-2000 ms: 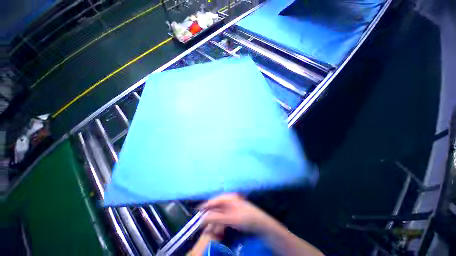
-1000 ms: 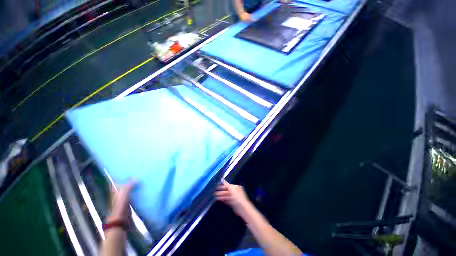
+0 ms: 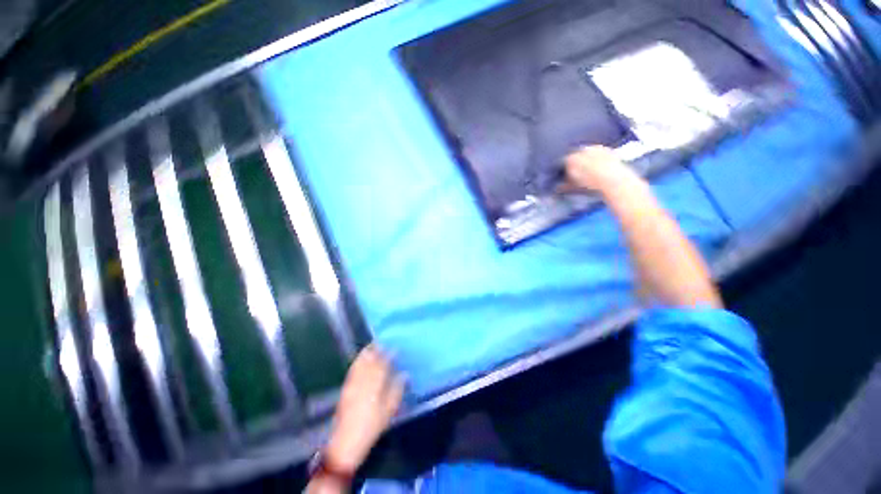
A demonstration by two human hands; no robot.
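A black TV panel module [image 3: 502, 106] lies back side up on a light-blue padded pallet [image 3: 386, 232], with a bright central mounting plate [image 3: 657, 85]. My right hand [image 3: 597, 172] is at the panel's near edge, left of the bright plate, fingers curled; blur hides whether it grips anything. My left hand [image 3: 369, 391] is at the pallet's near left corner, blurred, and its fingertips are hard to make out against the cloth.
Bare roller conveyor bars [image 3: 198, 280] lie left of the pallet. A silver line edge rail [image 3: 512, 369] runs along the near side. More rollers show at the upper right. A yellow floor line shows at the upper left.
The pallet carrying the panel is now close in front of me. The empty blue pallet is out of view. My right hand has moved onto the panel, my left to the pallet's corner.
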